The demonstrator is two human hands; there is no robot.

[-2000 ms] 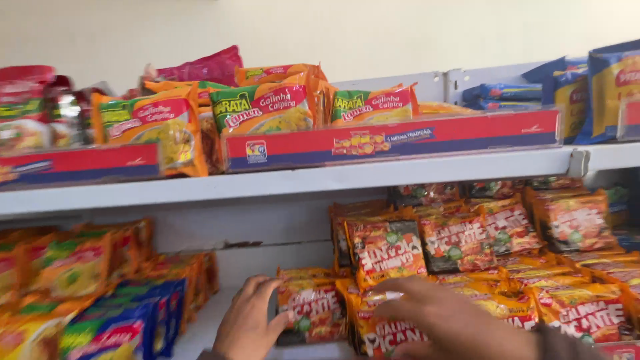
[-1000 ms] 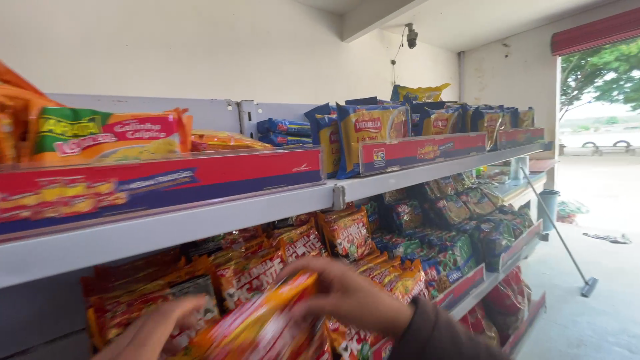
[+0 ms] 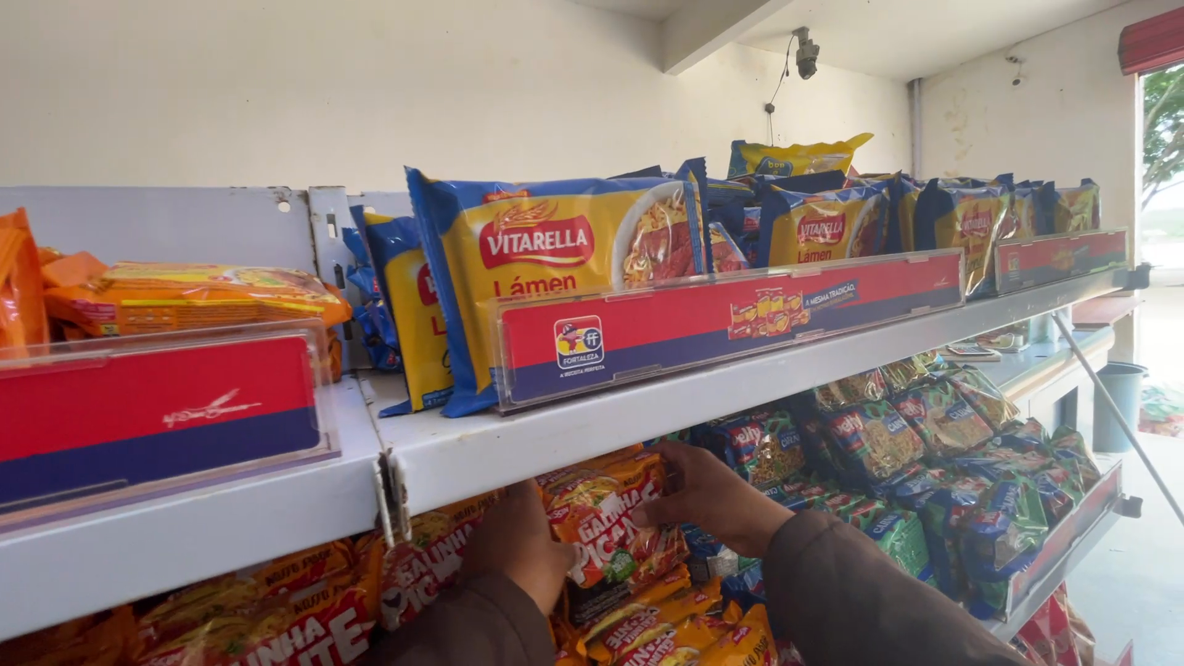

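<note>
An orange and red packet of instant noodles [image 3: 606, 523] stands on the lower shelf, between my two hands. My left hand [image 3: 525, 546] is at its left edge, with part of the fingers hidden behind the wrist and the packet. My right hand [image 3: 708, 499] grips its upper right edge, thumb on the front and fingers behind. More packets of the same kind [image 3: 319, 615] lie to the left, and others [image 3: 684, 624] are stacked just below the held one.
Above my hands runs the white metal edge of the upper shelf [image 3: 647, 430], with blue and yellow noodle packets [image 3: 564, 240] behind a plastic strip. Green and blue packets [image 3: 869, 439] fill the lower shelf at right. A thin pole [image 3: 1119, 416] slants beyond the shelf end.
The view has swung right along the shelves. The orange packet, blurred and tilted between my hands one second ago, now stands upright among the others under the upper shelf.
</note>
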